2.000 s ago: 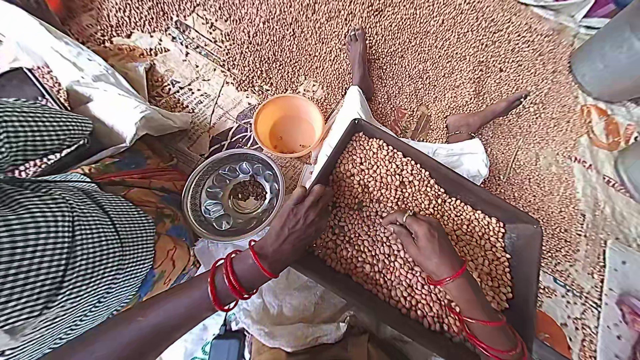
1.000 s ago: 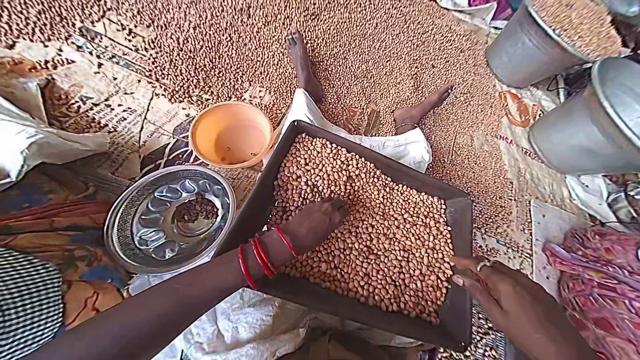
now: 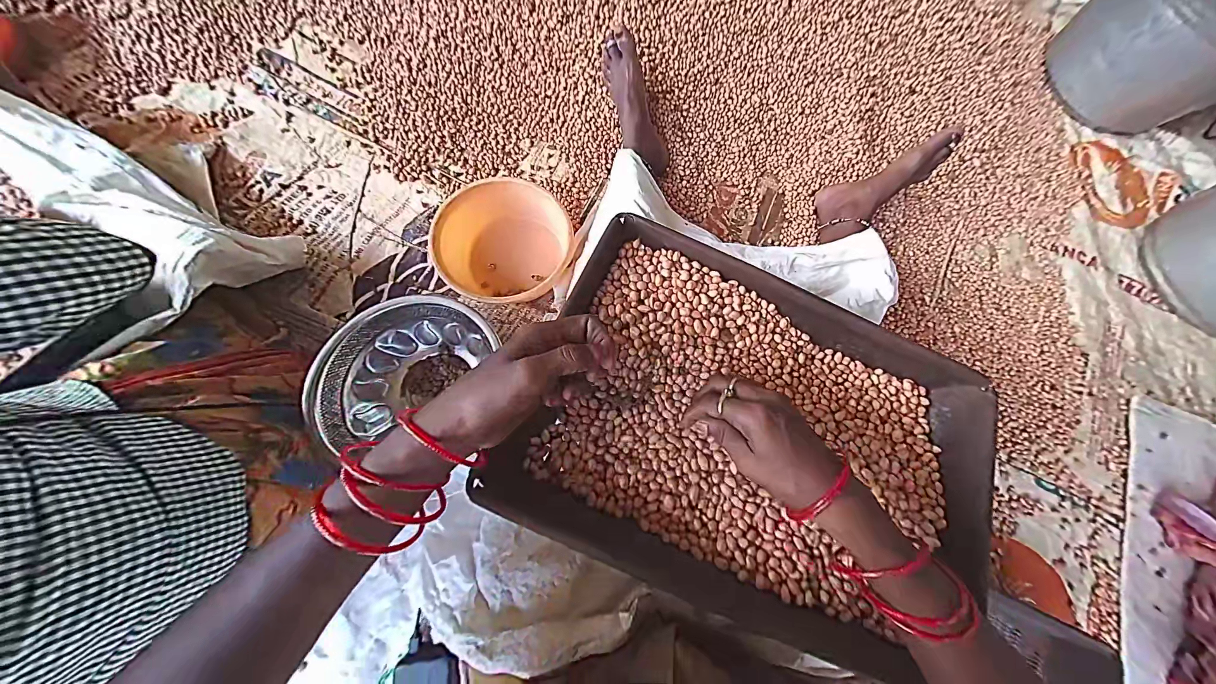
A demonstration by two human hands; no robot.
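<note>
A dark rectangular tray [image 3: 967, 475] lies tilted across my lap, holding a layer of shelled peanuts [image 3: 760, 351]. Over the tray's left part is my left hand [image 3: 546, 366], its fingers curled; whether anything is between them cannot be told. My right hand [image 3: 760, 437], wearing a ring, touches the peanuts near the middle with bent fingers, and their tips are partly hidden. Left of the tray stands an orange plastic bowl [image 3: 503, 237] with a few bits inside. Below it, a round steel plate [image 3: 328, 380] with a patterned rim holds a small dark heap and is partly behind my left hand.
Peanuts [image 3: 456, 76] cover the floor beyond my bare feet. Metal buckets [image 3: 1121, 66] stand at the right. A white sack [image 3: 114, 209] and checked cloth [image 3: 114, 513] belonging to another person's place lie at the left. White cloth [image 3: 513, 570] sits under the tray.
My right hand has moved from the tray's right edge back over the peanuts. My left hand has shifted toward the tray's left side. The view has swung noticeably.
</note>
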